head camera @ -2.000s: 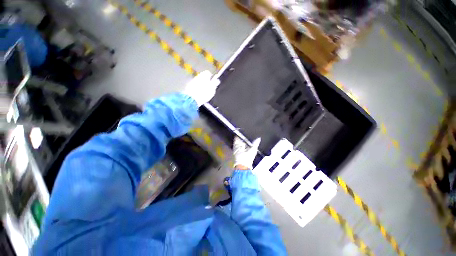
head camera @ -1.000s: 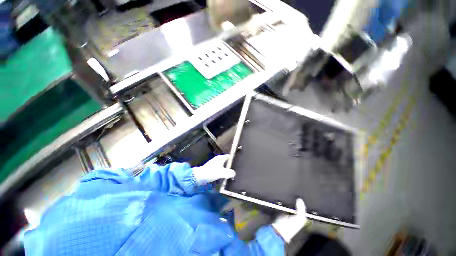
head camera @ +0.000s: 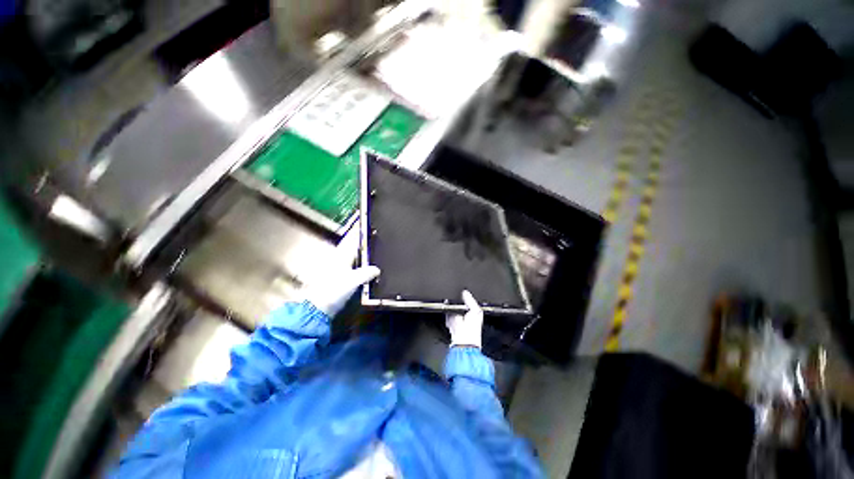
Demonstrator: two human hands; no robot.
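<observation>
My left hand [head camera: 335, 281], in a white glove, grips the left rim of a dark carrier fixture [head camera: 421, 243] with a light metal rim. My right hand [head camera: 465, 324], also in a white glove, grips its near rim, thumb on top. The carrier is tilted, with no board in it, and its slots show at the upper right. Beyond it, a green circuit board [head camera: 309, 176] lies in a framed carrier on the conveyor rails [head camera: 201, 192]. A white slotted cover plate [head camera: 339, 114] covers part of the board. The held carrier hides the board's near right corner.
A black tote [head camera: 579, 281] stands on the floor behind and right of the carrier. Another black box [head camera: 660, 421] is at the lower right. Yellow-black tape [head camera: 637, 234] runs along the grey floor. A green bench top [head camera: 23, 253] is at far left. Cardboard and plastic lie at right.
The view has turned and the picture is blurred. The carrier, held in both hands throughout, has moved from beside the conveyor towards its near edge. The white plate near my right hand earlier is out of view there.
</observation>
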